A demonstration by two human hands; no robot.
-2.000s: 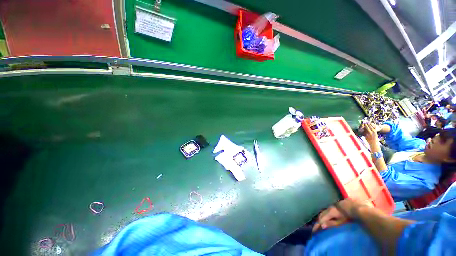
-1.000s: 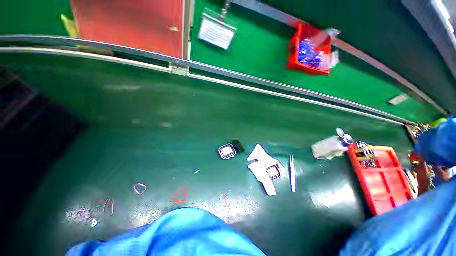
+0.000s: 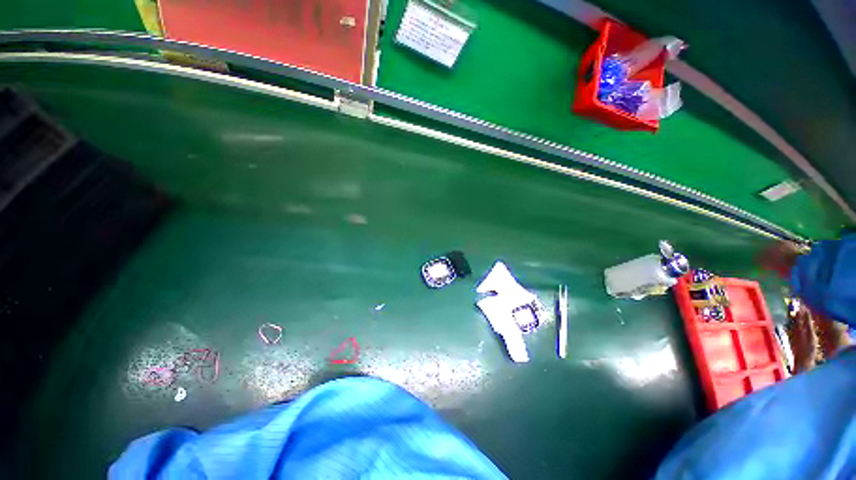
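Neither of my hands can be made out; a blue sleeve [image 3: 328, 436] crosses the bottom centre with no hand showing. On the green bench, a small black housing with a pale-patterned face [image 3: 439, 272] lies beside a dark piece. To its right lies an irregular white paper or cloth piece [image 3: 510, 328] with a small dark-rimmed square part [image 3: 525, 317] on it. Thin silvery tweezers [image 3: 562, 323] lie flat next to it. Farther right are a whitish bottle-like object [image 3: 634, 277] lying on its side and a red divided tray [image 3: 713, 361] with small parts at its far end.
Red loops [image 3: 344, 352] and a pale loop [image 3: 270, 333] lie near the front. A red bin [image 3: 589, 84] with bagged blue parts stands on the green ledge behind a metal rail. Blue clothing [image 3: 770, 427] and blurred skin [image 3: 805, 333] show at the right; whose is unclear. Dark shape at left.
The view has swung, so bench items appear farther right. Blue clothing now covers the lower right, where a bare forearm and seated person showed earlier. The bench items keep their arrangement.
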